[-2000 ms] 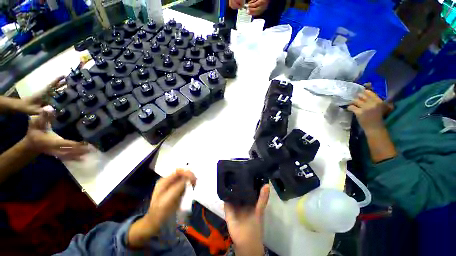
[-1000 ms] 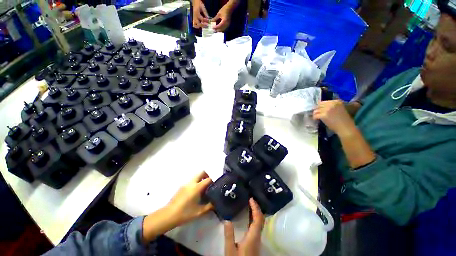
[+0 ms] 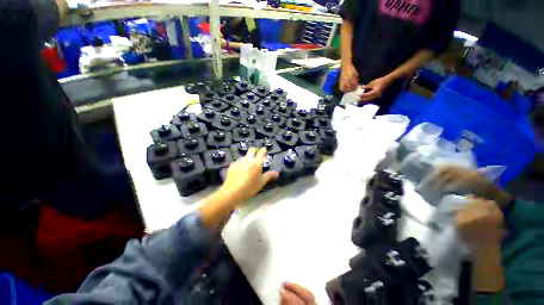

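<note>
My left hand [image 3: 246,177] reaches over the front row of the large group of black cube units [image 3: 218,156]. Its fingers lie over the top of one unit; whether they grip it is hidden. My right hand [image 3: 297,293] is at the bottom edge, mostly cut off, with only part of the fingers showing above the white table [image 3: 280,229]. A smaller line of black cube units [image 3: 377,221] with metal prongs on top stands at the right, its near end cut off by the frame.
Frosted plastic bags [image 3: 364,140] lie at the back right, beside a blue crate [image 3: 477,116]. Another person's blurred hands [image 3: 477,223] are at the right. A standing person [image 3: 391,53] holds something small at the far end. A metal post [image 3: 216,44] rises behind the units.
The view has swung left. My left hand has left the unit at the near end of the right-hand line and moved to the large group. The person at the left is no longer seen at the units.
</note>
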